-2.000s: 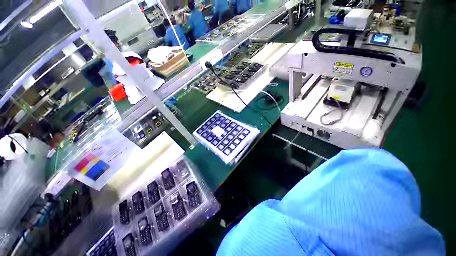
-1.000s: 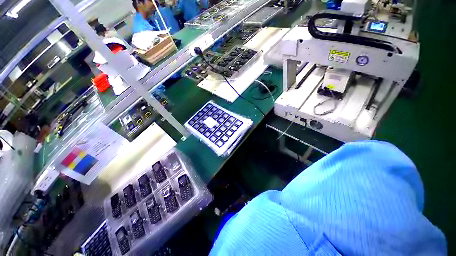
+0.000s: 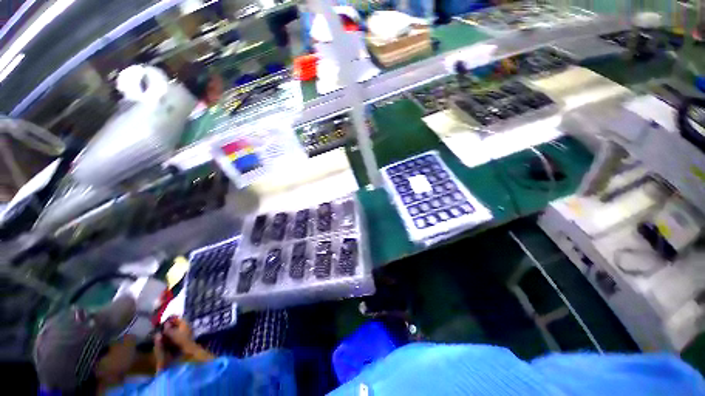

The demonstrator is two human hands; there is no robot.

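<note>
Neither my left hand nor my right hand shows. A clear blister tray point(image 3: 298, 288) with two rows of black keypad phones point(image 3: 299, 260) lies nearest in front, left of centre. One pocket at its upper right seems to hold no phone. A white part tray point(image 3: 481, 215) with a grid of dark squares and a pale slip point(image 3: 420, 184) lies to its right on the green bench. Another gridded tray point(image 3: 210, 286) is against the blister tray's left side.
Another person's blurred head point(image 3: 69, 348) and hands point(image 3: 176, 336) are at lower left, the hands near something red. Blue striped cloth point(image 3: 456, 371) fills the bottom edge. A metal post point(image 3: 362, 139) stands behind the trays. A white machine point(image 3: 618, 255) is at right, a blue stool-like object point(image 3: 367, 352) below.
The view has swung left and down, so the trays and machine sit further right. The other person's hands and head have come into view at lower left. Less blue cloth shows.
</note>
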